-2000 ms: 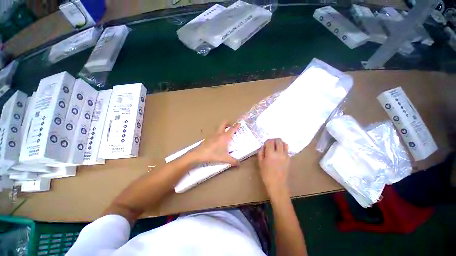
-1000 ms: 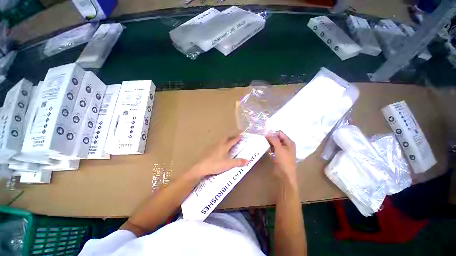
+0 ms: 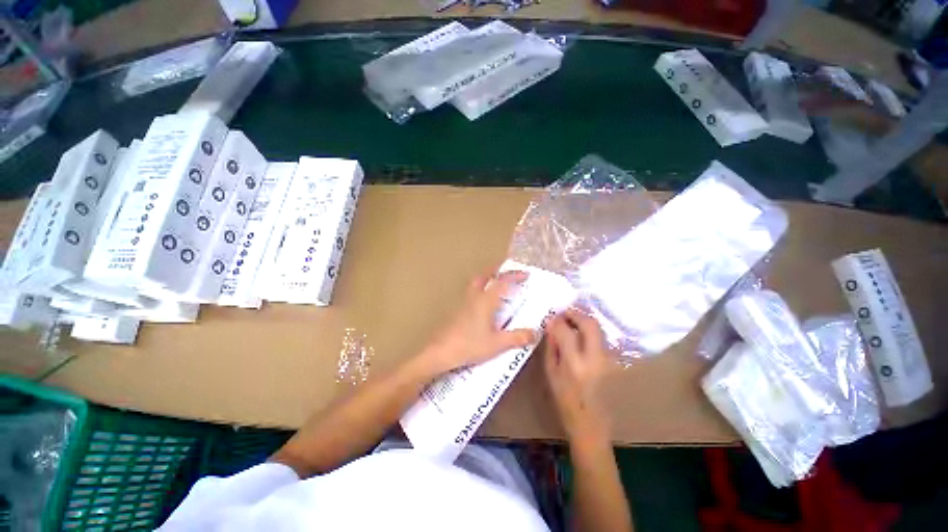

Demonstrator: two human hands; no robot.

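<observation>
A white product box [image 3: 473, 390] with black print lies slanted in front of me, its near end by my shirt. My left hand [image 3: 480, 324] grips it across its upper part, thumb on top. My right hand [image 3: 575, 348] is at the box's far right edge, fingers bent together at the film; its fingertips are partly hidden. A clear poly bag [image 3: 582, 213] stands puffed up beyond the box's far end; how far the box is inside it I cannot tell. The stack of empty poly bags [image 3: 686, 265] lies just right of it.
Unbagged boxes [image 3: 156, 218] are piled at the left. Spare bag bundles [image 3: 795, 384] and a single box [image 3: 884, 327] lie at the right. Bagged boxes [image 3: 468, 73] lie on the green conveyor belt [image 3: 312, 104]. A green crate [image 3: 125, 468] is at lower left; a grey post [image 3: 884, 145] stands at right.
The box has turned so its printed face shows. A clear bag has lifted and opened at its far end. Both hands stay on the work. The view has shifted slightly.
</observation>
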